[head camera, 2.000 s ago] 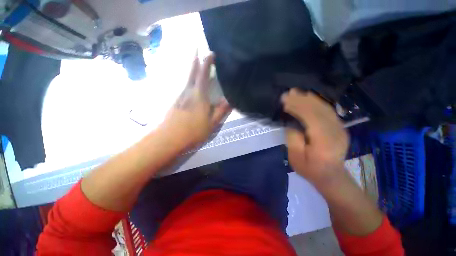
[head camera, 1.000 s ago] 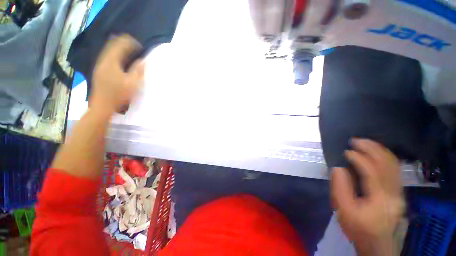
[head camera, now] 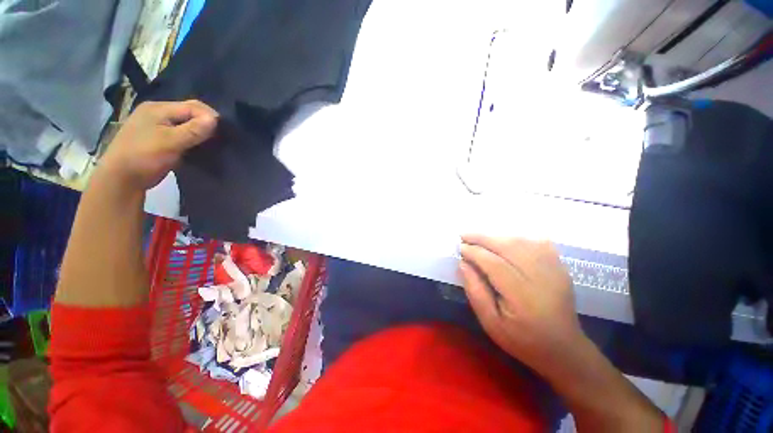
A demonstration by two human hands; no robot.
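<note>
A black fabric piece [head camera: 254, 51] lies at the left of the white machine bed [head camera: 398, 144], its lower end hanging near the table's front edge. My left hand [head camera: 165, 139] is closed on the left edge of this piece. My right hand [head camera: 521, 292] rests at the table's front edge, fingers bent and slightly apart, with no cloth seen in it. Another black fabric piece [head camera: 703, 220] lies right of the needle area and hangs over the front edge. The dark cylindrical attachment [head camera: 666, 127] hangs from the sewing machine head [head camera: 644, 42] beside it.
A red plastic basket [head camera: 292, 355] with pale scraps stands below the table at the left. Grey fabric [head camera: 59, 76] lies at the far left. A blue crate [head camera: 742, 393] is below right. The printed ruler scale [head camera: 597, 275] runs along the front edge.
The view has turned left. My left hand has closed on the left black piece, whose lower end now reaches the front edge. My right hand has moved off the right black piece.
</note>
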